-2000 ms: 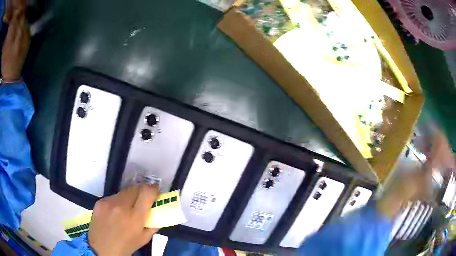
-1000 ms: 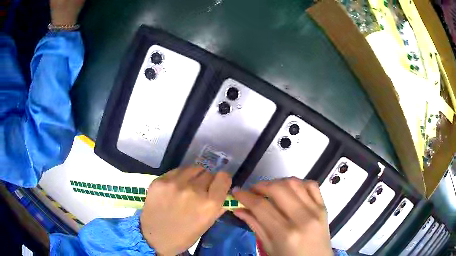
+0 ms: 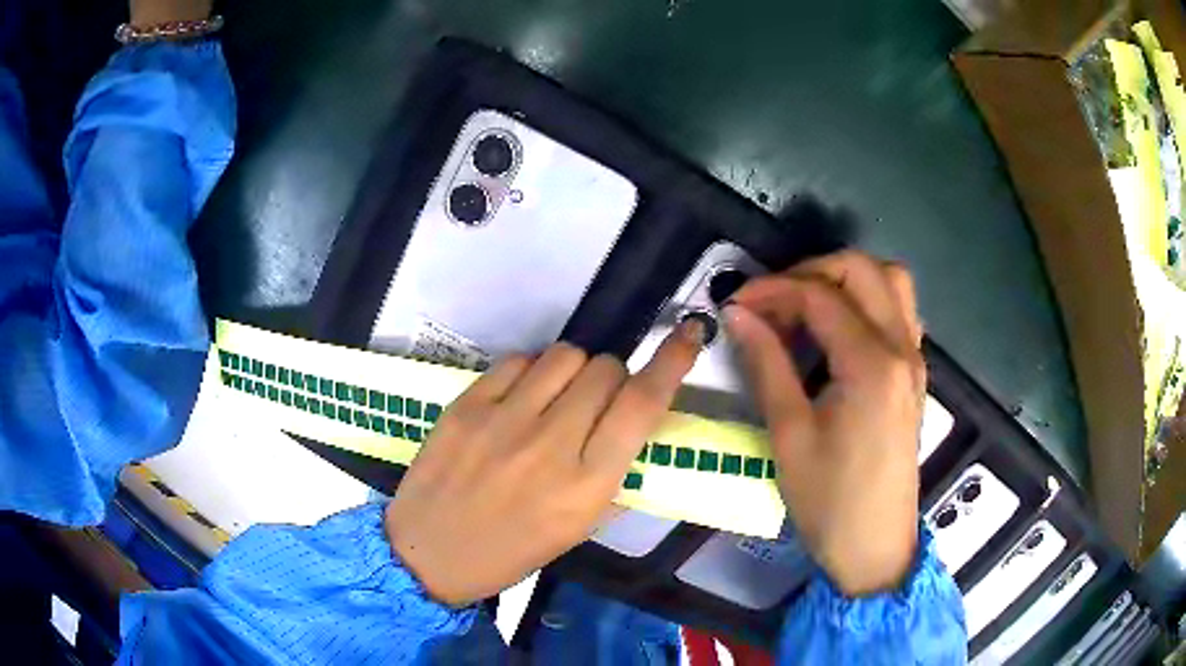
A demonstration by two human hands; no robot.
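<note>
A pale silver smartphone (image 3: 501,247) lies back side up in the black tray (image 3: 670,195). A second phone (image 3: 709,371) lies to its right, partly hidden by both hands. My left hand (image 3: 533,455) lies over the green sticker sheet (image 3: 325,397), holding it across the phones, its index fingertip at the second phone's lower lens. My right hand (image 3: 832,390) has thumb and index finger close together beside the upper lens (image 3: 728,284). Whether a small piece is between them cannot be told.
A brown cardboard box (image 3: 1054,221) with yellow strips stands at the right. More phones (image 3: 969,518) lie in trays at lower right. Another person's blue sleeve and braceleted wrist (image 3: 169,26) are at the left. A white sheet (image 3: 260,475) lies at lower left.
The view has moved closer to the phones. My left index finger has extended to a lens, and my right hand has moved from the sticker sheet up to the second phone's lenses.
</note>
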